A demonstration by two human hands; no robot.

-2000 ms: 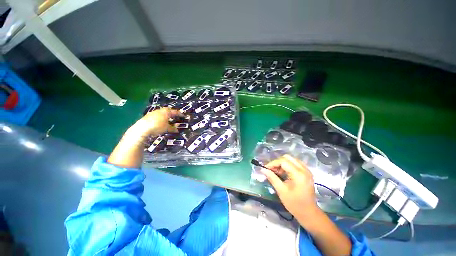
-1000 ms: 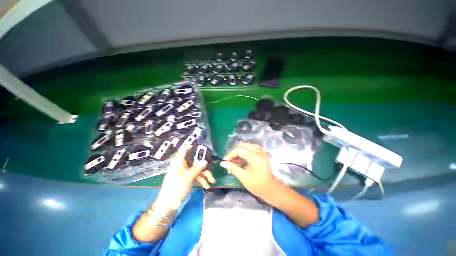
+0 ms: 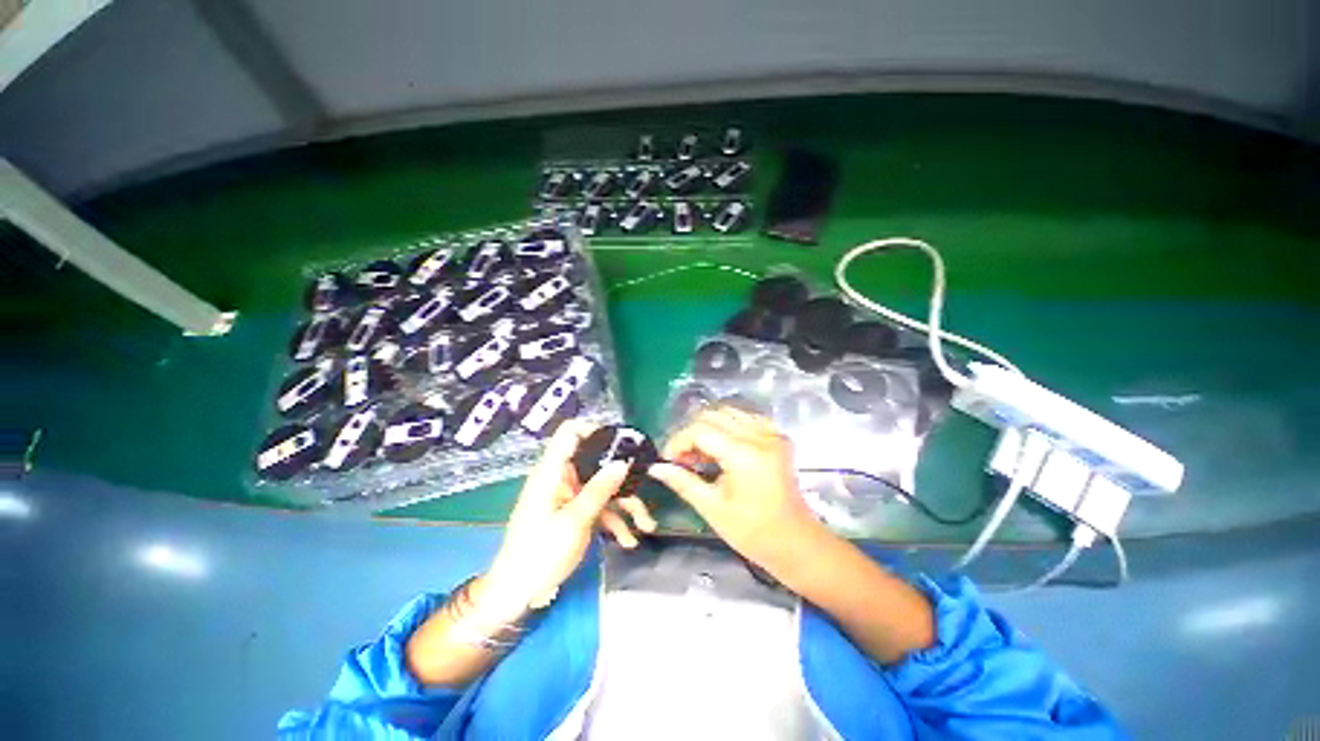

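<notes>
My left hand [image 3: 557,507] holds a round black electronic unit [image 3: 605,446] with a silver-white plate at the bench's front edge, its thumb over the plate. My right hand [image 3: 735,475] holds the plug end of a thin black lead [image 3: 876,478] against the unit's right side; whether the plug is inserted is hidden by the fingers. The lead runs right towards the power strip [image 3: 1079,429]. A clear blister tray [image 3: 605,379] of similar units lies to the left of my hands.
Black discs [image 3: 822,330] and a clear plastic bag [image 3: 886,452] lie right of centre. White adapters [image 3: 1060,484] sit on the strip, with a looped white cord [image 3: 938,290] behind. A second tray [image 3: 637,242] and a flat black rectangle [image 3: 801,196] are at the back. A frame leg [image 3: 123,261] stands left.
My left hand has left the tray with a unit and come to the front edge, beside the lead in my right hand. Since one second ago, its thumb has moved over the unit's plate.
</notes>
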